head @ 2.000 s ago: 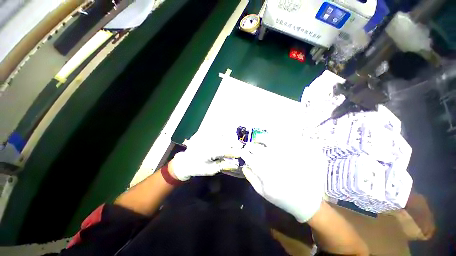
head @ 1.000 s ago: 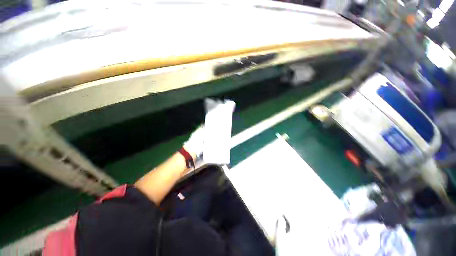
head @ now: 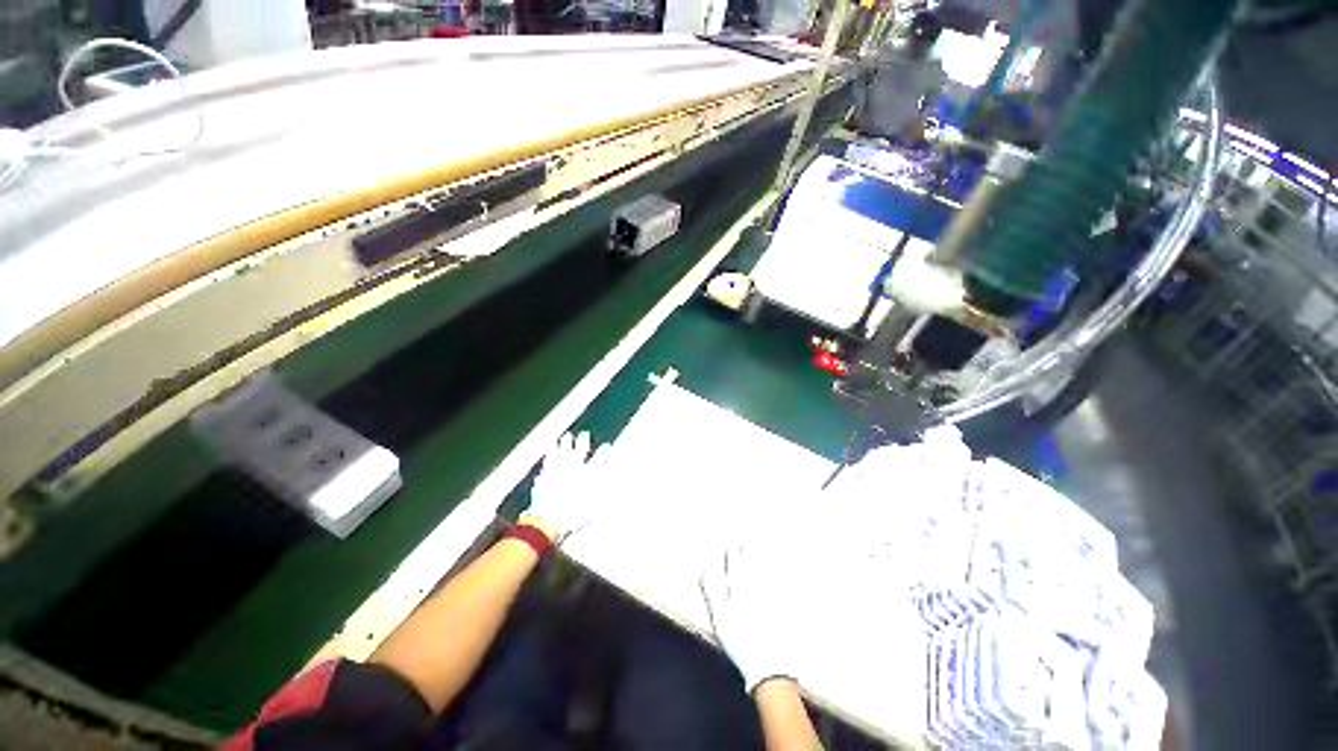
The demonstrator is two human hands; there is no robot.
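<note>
My left hand, in a white glove with a dark red band at the wrist, is at the left edge of the white work board, fingers apart and empty. My right hand, also in a white glove, is over the board's front part. Glare merges it with the board, so its fingers and anything under them cannot be made out. A white power socket block with dark outlets lies on the green conveyor at the left, away from both hands.
Another pale block lies farther up the conveyor. Stacked white socket panels stand at the right. Behind the board are a tape roll, a red part and a white machine. A green coiled hose hangs at upper right.
My left hand, holding a white block by the conveyor one second ago, is now empty at the board's edge. A socket block now shows on the conveyor. The view has turned.
</note>
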